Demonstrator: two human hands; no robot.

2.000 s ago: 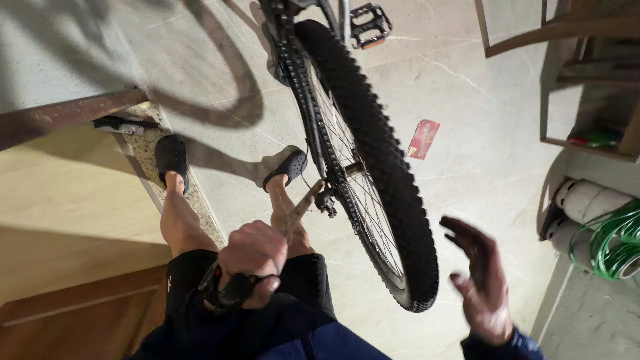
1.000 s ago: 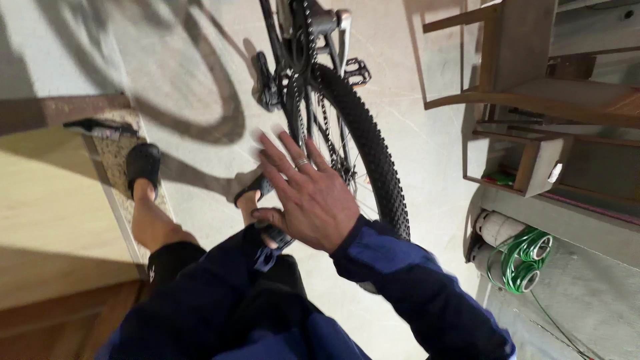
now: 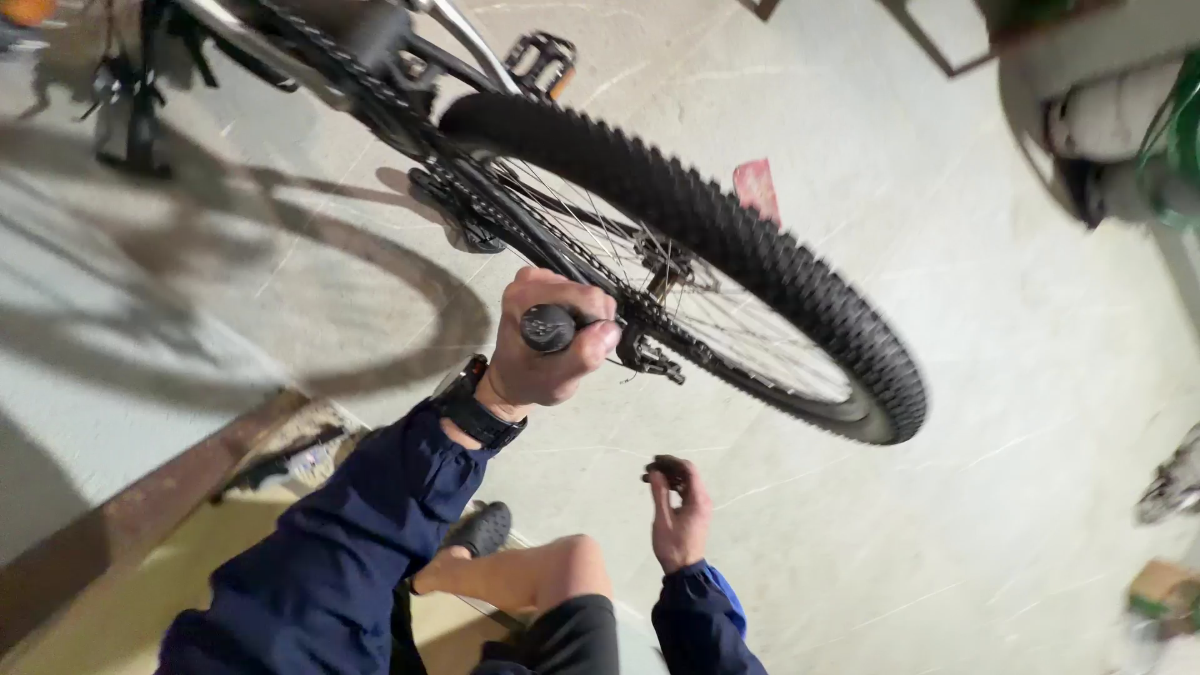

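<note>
My left hand [image 3: 553, 342], with a black watch at its wrist, grips a black round-ended handle [image 3: 547, 327]; the rest of the handle is hidden. Behind this fist are the chain [image 3: 586, 253] and the rear derailleur [image 3: 647, 356] of a bicycle. The knobbly rear tire [image 3: 750, 234] slants down to the right around the spoked wheel. Apart from the bicycle, my right hand [image 3: 681, 516] hangs lower right, its fingers curled and their tips dark. Whether it holds anything small cannot be told.
One pedal [image 3: 541, 66] sticks out beyond the wheel; another [image 3: 457, 214] is near the chain. A red piece [image 3: 756, 187] lies on the floor behind the tire. Green coiled hose [image 3: 1177, 141] and pale cylinders are at upper right. A raised ledge [image 3: 178, 487] runs lower left.
My right hand, spread in front of my left wrist one second ago, is now lower right with its fingers curled. The view has swung strongly.
</note>
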